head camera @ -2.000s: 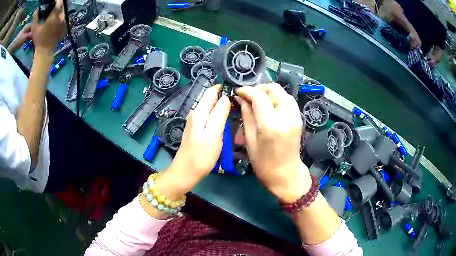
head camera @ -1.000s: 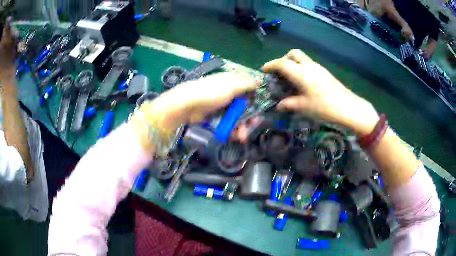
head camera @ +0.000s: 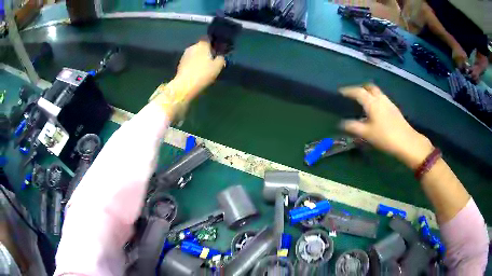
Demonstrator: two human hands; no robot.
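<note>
My left hand [head camera: 200,66] reaches over the dark green belt, its fingers on a dark fan unit [head camera: 224,33] whose dark head stands above the fingertips. My right hand [head camera: 377,118] is over the belt further right, fingers apart and slightly blurred, with nothing seen in it. Just below its fingers an open fan unit with a blue battery [head camera: 319,151] and grey handle lies on the belt. The far end of that unit is blurred.
More grey fan units [head camera: 314,246] and blue batteries [head camera: 309,212] lie heaped before me. A pale edge strip [head camera: 245,161] divides worktop and belt. A black and white box [head camera: 81,116] stands left. Across the belt are dark parts [head camera: 372,33] and a person's arms [head camera: 439,29].
Both hands have moved from the heap out over the belt and apart. The right hand is now open; the left is at a dark unit further up the belt. The view has shifted forward.
</note>
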